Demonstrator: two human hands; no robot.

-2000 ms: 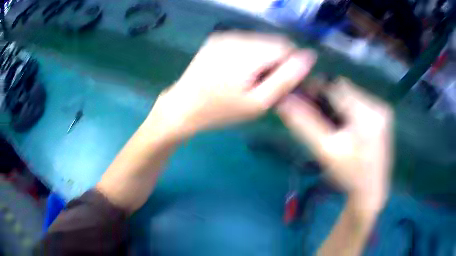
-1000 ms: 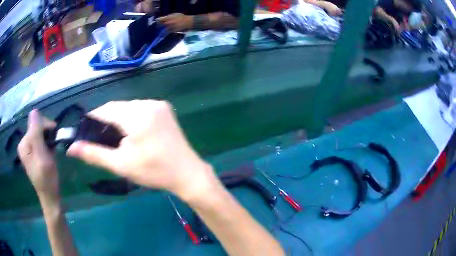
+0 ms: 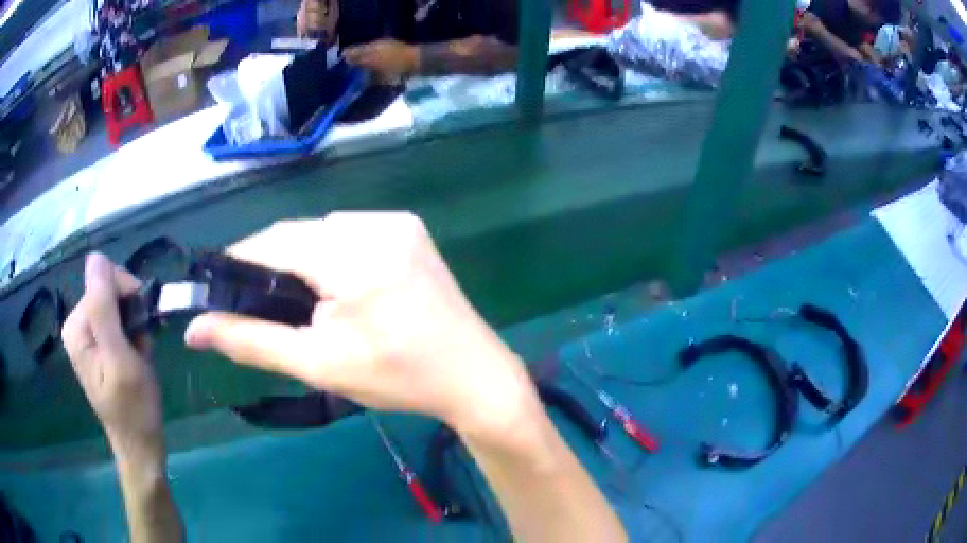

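Note:
A black headband piece (image 3: 252,288) with a pale silver part near its left end is held above the belt at the left. My left hand (image 3: 111,339) grips its left end between thumb and fingers. My right hand (image 3: 366,308) grips its right part; the palm and fingers hide some of it. A dark flat curved piece (image 3: 297,409) lies below the hands at the bench edge.
Headbands (image 3: 790,398) lie on the blue-green bench at right, with two red-handled screwdrivers (image 3: 634,428) nearer. A green post (image 3: 732,149) rises beyond the belt (image 3: 456,212). A blue tray (image 3: 265,149) and another person's hands are across the belt.
The view has swung to the right since the oldest frame. Since the middle frame, both hands and the black piece sit slightly further right in view, still gripped.

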